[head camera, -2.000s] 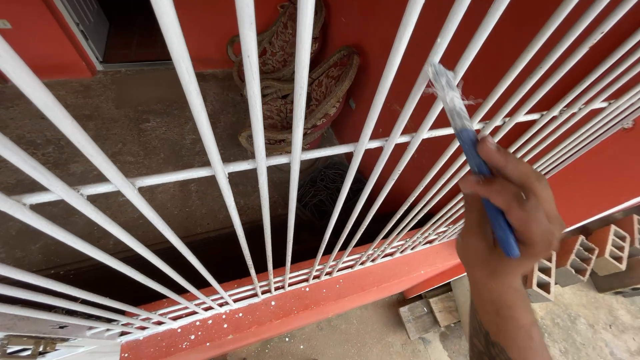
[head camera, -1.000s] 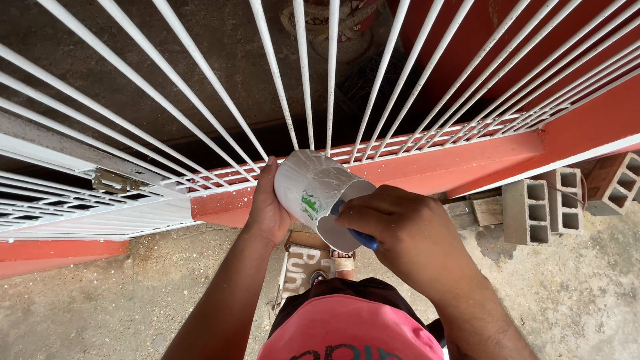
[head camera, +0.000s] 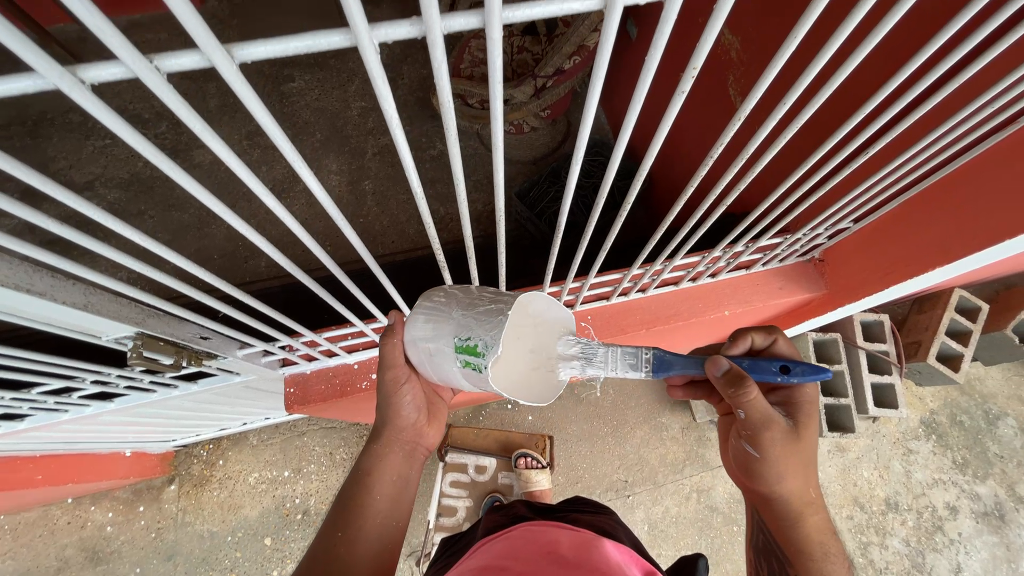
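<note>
My left hand (head camera: 412, 396) grips a white plastic container (head camera: 440, 336) from its left side. The container is tilted, its cut, uneven mouth facing right, and a green printed patch shows on its wall. My right hand (head camera: 756, 400) holds a paintbrush (head camera: 688, 365) by its blue handle. Its bristles, coated in white paint, point left and lie at the container's rim. White metal bars (head camera: 500, 160) of a grille fan out just beyond the container. Small spots of white paint mark my right hand.
A red ledge (head camera: 704, 304) runs under the grille. Hollow blocks (head camera: 876, 364) stand on the concrete floor at right. A metal latch (head camera: 164, 354) sits on the white gate at left. My sandalled foot (head camera: 532, 472) rests on a board with painted lettering. A patterned, rope-trimmed object (head camera: 524, 72) lies behind the bars.
Two seconds ago the brush was up at the bars; one second ago its bristles were inside the container. Now the bristles show at the rim, and my right hand has moved right.
</note>
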